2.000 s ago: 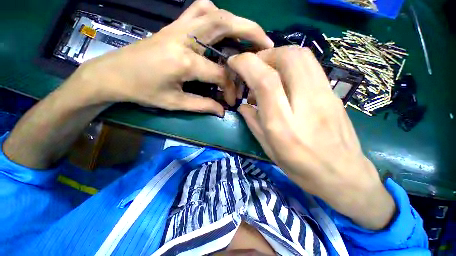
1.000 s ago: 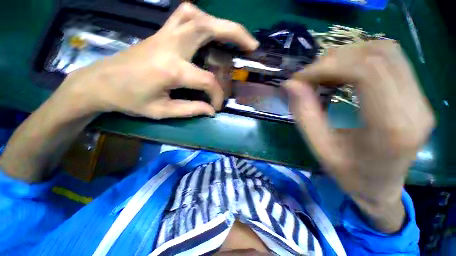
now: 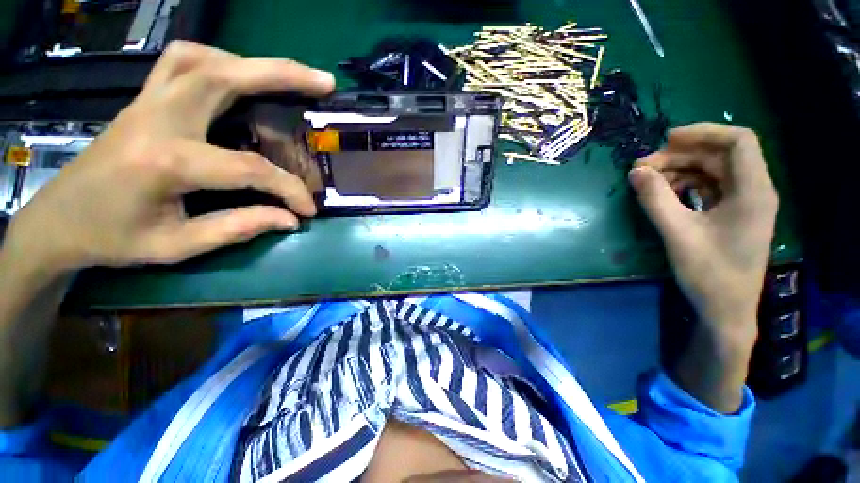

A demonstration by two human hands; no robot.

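My left hand (image 3: 179,156) holds a phone frame (image 3: 387,174) by its left end over the green bench. The frame's recessed interior faces up, with a small orange flex tab (image 3: 325,141), white strips along its edges and tiny white print. My right hand (image 3: 717,198) is off to the right, away from the frame, with fingers curled and thumb near the index finger. A small dark and whitish bit shows inside the curl; I cannot tell whether the fingers hold it.
A pile of thin gold strips (image 3: 537,85) lies behind the frame. Black heaps lie to its left (image 3: 401,64) and right (image 3: 622,118). A black tray (image 3: 104,80) with other phone frames is at the left. Silver tweezers (image 3: 647,26) lie at the top right.
My right hand has moved away from the frame to the right, uncovering the frame and gold pile. My left hand still holds the frame. The view has shifted, so the bench contents appear further left.
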